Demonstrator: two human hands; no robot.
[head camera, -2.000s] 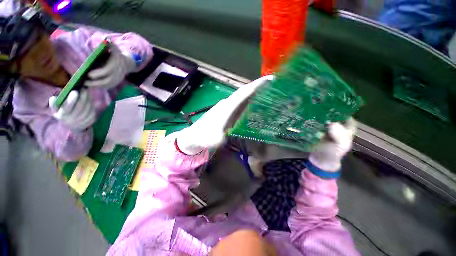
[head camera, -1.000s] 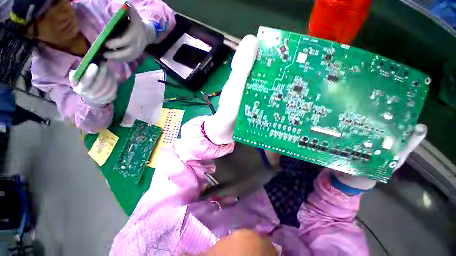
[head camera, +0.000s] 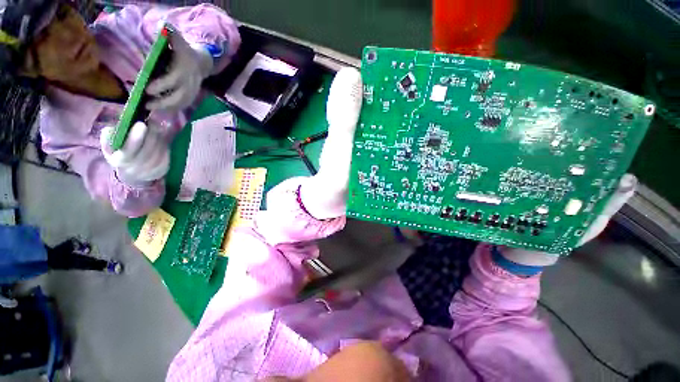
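A large green circuit board (head camera: 492, 153) is held up in front of me, its face with small chips and silver pads towards the camera. My left hand (head camera: 339, 142), in a white glove, grips the board's left edge. My right hand (head camera: 608, 213), in a white glove with a blue wrist band (head camera: 516, 262), holds the board's lower right corner. The fingers of both hands are partly hidden behind the board.
A second circuit board (head camera: 200, 233) lies on the green mat, partly over a sticker sheet (head camera: 248, 198). Nearby are a yellow note (head camera: 154, 233), white paper (head camera: 209, 157), cutters (head camera: 298, 149) and a black tray (head camera: 298, 93). A person opposite holds another board (head camera: 142, 89).
The board in my hands was blurred and tilted two seconds ago, then came up flat to the camera. Over the last second it shifted slightly, still in both hands.
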